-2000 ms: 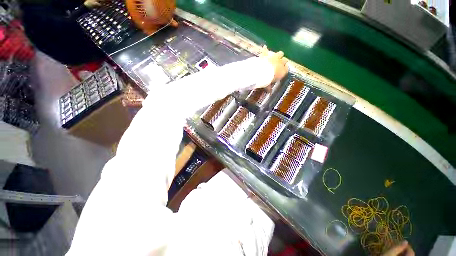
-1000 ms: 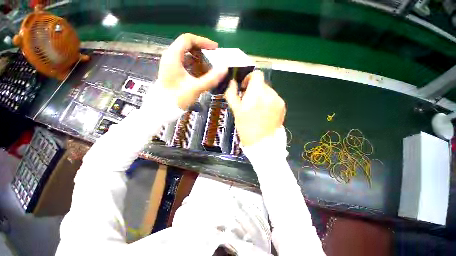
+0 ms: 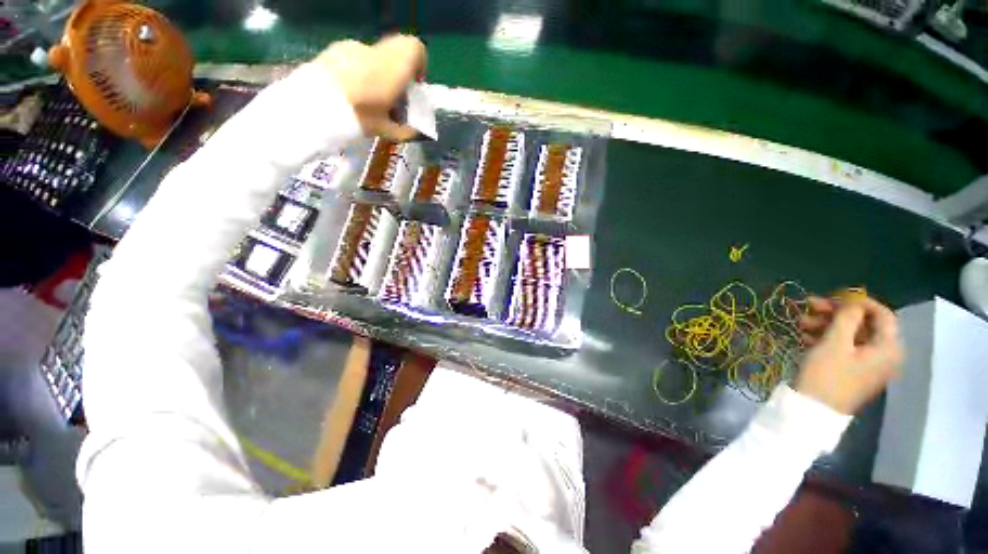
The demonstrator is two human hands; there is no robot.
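My left hand (image 3: 381, 89) is raised over the back left of the full blister tray (image 3: 590, 206) and holds a module stack (image 3: 420, 111), whose white face shows below the fingers. The tray has two rows of pockets with striped white and brown stacks on edge. One back-row stack (image 3: 433, 186) looks shorter than the others. My right hand (image 3: 853, 352) is at the right side of the tangled yellow rubber bands (image 3: 710, 333), fingers bent. Some yellow shows at its fingertips; whether it grips a band is unclear. A single band (image 3: 628, 290) lies beside the tray.
A tall white box (image 3: 940, 400) stands close to my right hand. A flatter tray with single units (image 3: 263, 260) lies left, partly under my left arm. An orange fan (image 3: 125, 70) stands far left. The green conveyor (image 3: 672, 65) runs behind the bench edge.
My hands were together on a stack and have parted. The left has moved left and back with a stack; the right has moved right to the rubber bands. The filled tray is now uncovered.
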